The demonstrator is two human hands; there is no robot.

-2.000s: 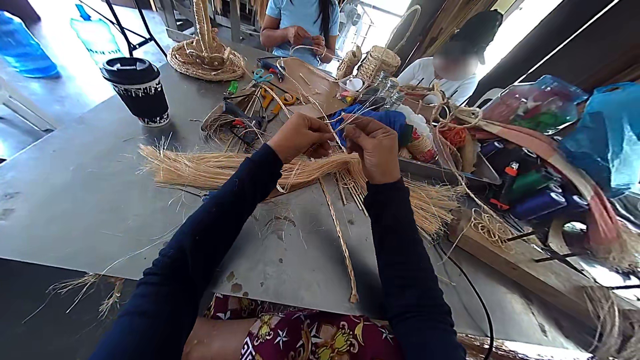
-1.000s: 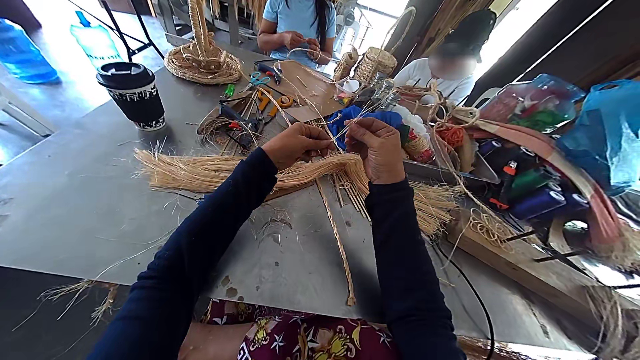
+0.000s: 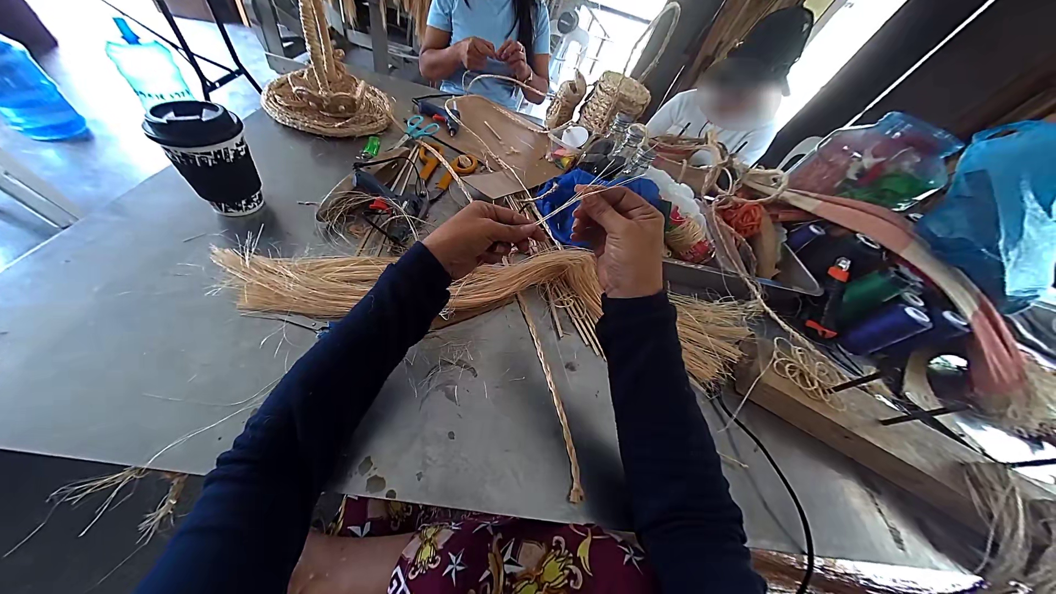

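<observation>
My left hand (image 3: 487, 237) pinches thin pale plant fibre strands (image 3: 569, 205) between thumb and fingers. The other part of these strands is in the fingertips of my right hand (image 3: 620, 235), a little higher and to the right. Beneath both hands a long bundle of straw-coloured fibre (image 3: 330, 282) lies across the table. A narrow braided cord (image 3: 551, 392) runs from under the bundle toward the table's near edge. Short thin sticks (image 3: 577, 318) show beside the cord, partly under the bundle.
A lidded coffee cup (image 3: 206, 157) stands at left, near a woven round base (image 3: 330, 107). Orange-handled scissors (image 3: 445, 165) and wire coils lie beyond the bundle. A metal tray (image 3: 792, 276), thread spools (image 3: 887, 330) and a wooden beam (image 3: 866, 437) are at right. Two people sit across the table.
My hands stay over the bundle with strands between them. My right hand has shifted slightly, and the strands now stretch out past its fingertips. The bundle and the braided cord have not plainly moved.
</observation>
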